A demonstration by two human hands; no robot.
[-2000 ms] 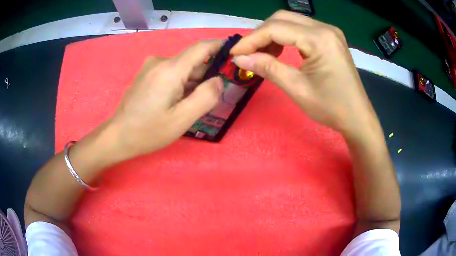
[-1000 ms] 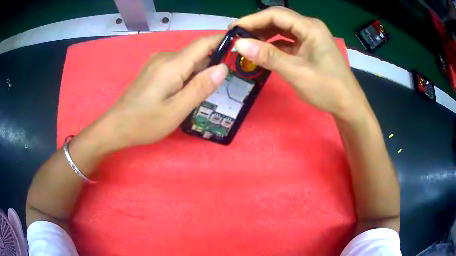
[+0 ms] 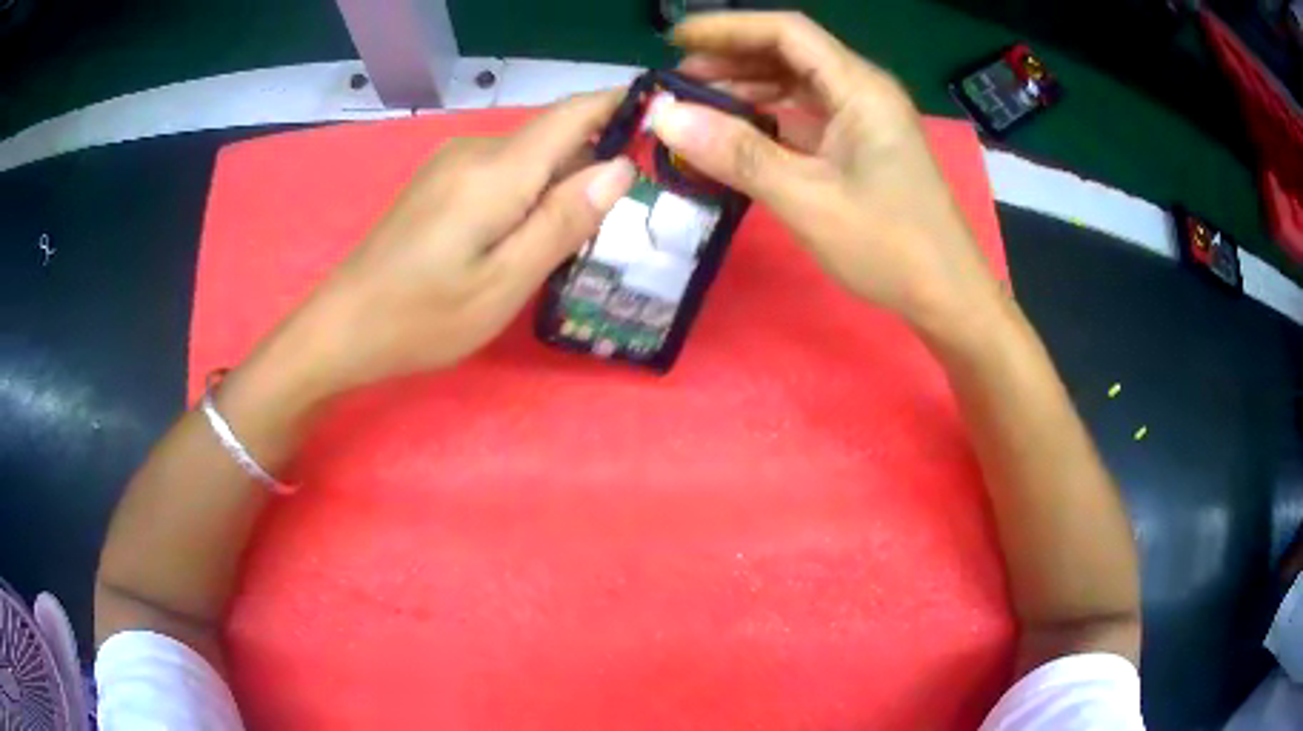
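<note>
A black phone assembly (image 3: 647,264) is held tilted above the red foam mat (image 3: 615,543), its open back towards me. It shows a silver-white plate (image 3: 660,246) and a green board end with small sockets (image 3: 617,307). My left hand (image 3: 465,243) grips its left edge, thumb on the rim. My right hand (image 3: 829,172) is at the top end, its thumb pressed on the red area and covering most of the round speaker. The right fingers are partly behind the top edge and slightly blurred. Whether a small part is under the thumb is hidden.
A green conveyor (image 3: 572,36) beyond the white edging (image 3: 186,97) carries a phone assembly (image 3: 1006,89). Another phone (image 3: 1209,247) lies on the edging at right. A metal post (image 3: 400,50) stands at the back. A pink fan (image 3: 36,664) is at lower left. Yellow scraps (image 3: 1116,390) lie on the dark bench.
The phone has turned more upright and moved slightly up, with both hands still on it. My right thumb now covers more of the speaker. The phone on the conveyor has shifted left.
</note>
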